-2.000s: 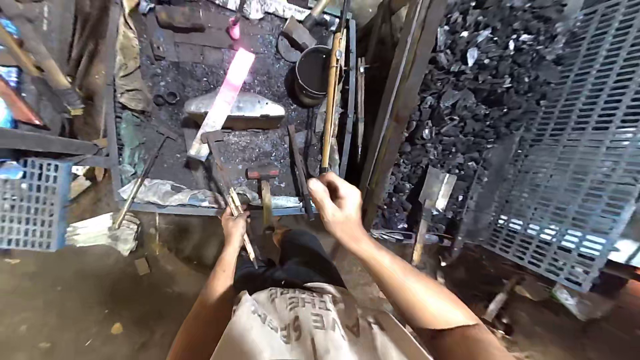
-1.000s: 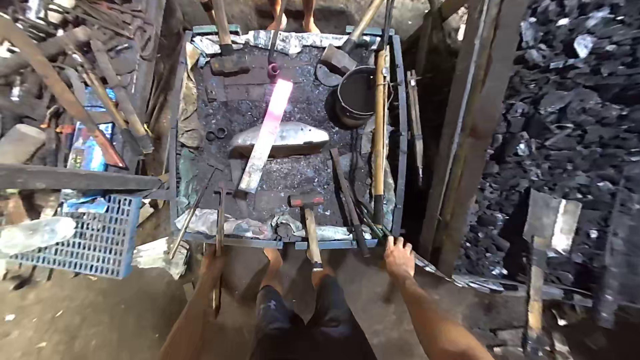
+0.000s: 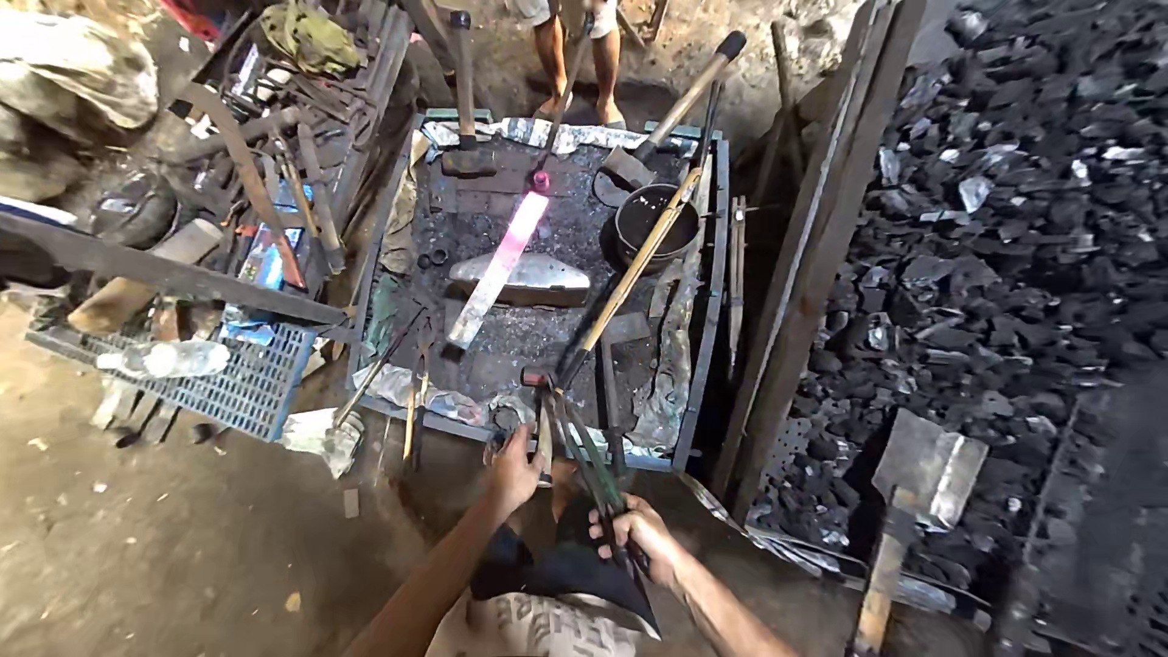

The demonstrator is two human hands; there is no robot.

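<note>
My right hand (image 3: 630,534) is closed around the handles of long metal tongs (image 3: 593,461), whose jaws point away from me toward a red-headed hammer (image 3: 537,376). Around that hammer's wooden handle, close to the near edge of the work bed, my left hand (image 3: 516,473) appears wrapped; its fingers are partly hidden. A steel bar (image 3: 504,265), glowing pink-white over its far part, lies slanted across a metal anvil block (image 3: 552,274). At its far end is a small glowing piece (image 3: 540,181) at the tip of a long rod. A bamboo-handled tool (image 3: 639,265) crosses a round bucket (image 3: 655,214).
Two sledgehammers (image 3: 467,162) (image 3: 630,166) rest at the far side of the bed. Another person's legs (image 3: 606,64) stand beyond it. A blue plastic crate (image 3: 246,383) is at left, charcoal (image 3: 967,274) and a shovel (image 3: 926,470) at right. More tongs (image 3: 416,401) lean on the near edge.
My right hand has moved from the near right edge and now holds tongs. My left hand has left the tongs at the left and moved right to the hammer. The bamboo-handled tool now lies slanted.
</note>
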